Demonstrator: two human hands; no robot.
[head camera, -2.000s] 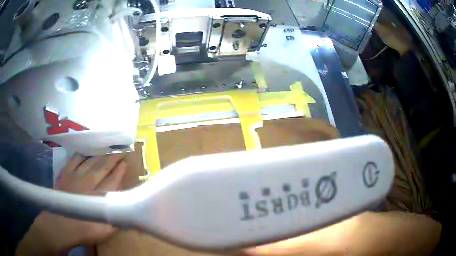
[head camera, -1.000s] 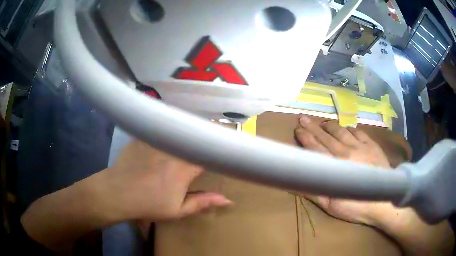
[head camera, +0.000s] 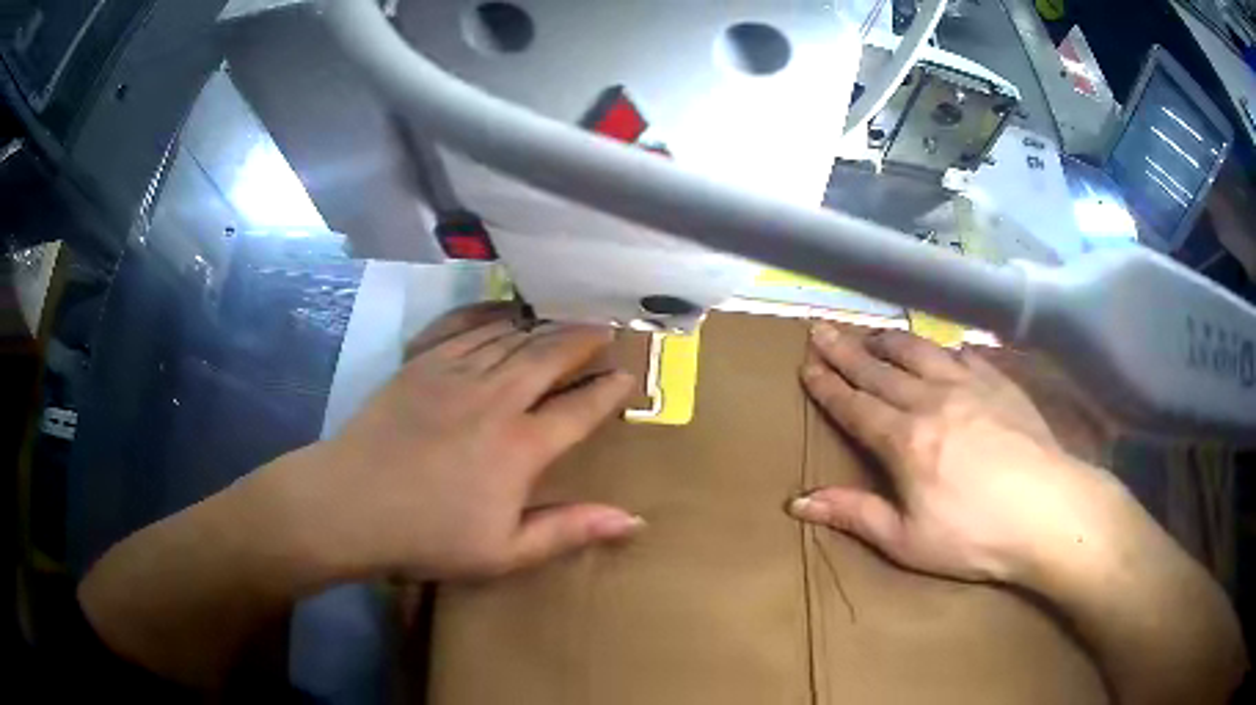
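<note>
The tan garment body (head camera: 703, 579) lies below the machine head, with a dark central seam and loose thread tails. My left hand (head camera: 468, 448) rests palm down on its left part, thumb pointing right, fingertips by the machine head. My right hand (head camera: 950, 441) rests palm down right of the seam, thumb tip at the seam, index tip near the cloth's top edge. Both hands hold nothing. A hooked yellow arm of the work clamp (head camera: 678, 393) lies on the cloth between the hands. The rest of the clamp is mostly hidden.
The white machine head (head camera: 730, 179) stands above the cloth. The lamp (head camera: 1157, 331) and its grey tube cross in front of it. The pale template plate (head camera: 331, 634) shows at left, on the shiny table (head camera: 193, 413). Clamp carriage (head camera: 950, 121) and screen (head camera: 1171, 131) are at back right.
The view has shifted, and the lamp tube sits higher, uncovering both hands. My right hand, hidden two seconds ago, lies on the cloth. Since one second ago, its thumb has come into view at the seam.
</note>
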